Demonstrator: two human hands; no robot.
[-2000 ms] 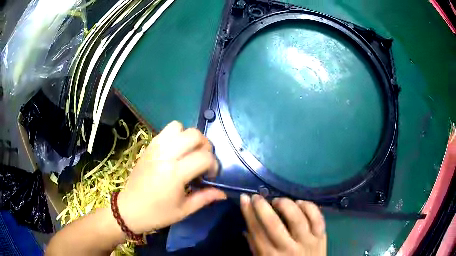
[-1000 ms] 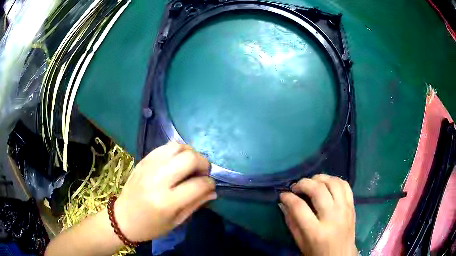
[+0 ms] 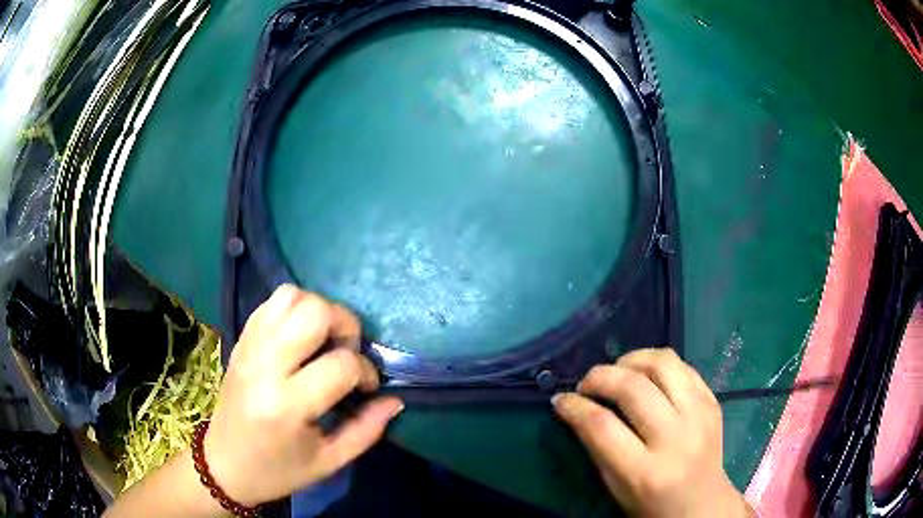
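The black plastic frame (image 3: 653, 243) with its large round opening lies flat on the green bench top, its near edge towards me. My left hand (image 3: 304, 400) pinches the near edge at the frame's near left part. My right hand (image 3: 648, 425) has its fingertips on the near edge further right. A thin black sealing strip (image 3: 774, 392) runs out from under my right hand to the right, past the frame. Its course along the edge between my hands is hard to tell from the frame.
Black and pale yellow strips (image 3: 109, 197) fan out at upper left beside clear plastic (image 3: 30, 111). Yellow liner curls (image 3: 167, 415) lie in the carton at lower left, by black plastic bags (image 3: 40, 470). At right, another black frame (image 3: 860, 374) lies on a pink sheet (image 3: 800, 450).
The frame has turned straighter and shifted left in the picture. My right hand has moved right along the near edge, away from my left hand. The strip's free end now reaches the pink sheet.
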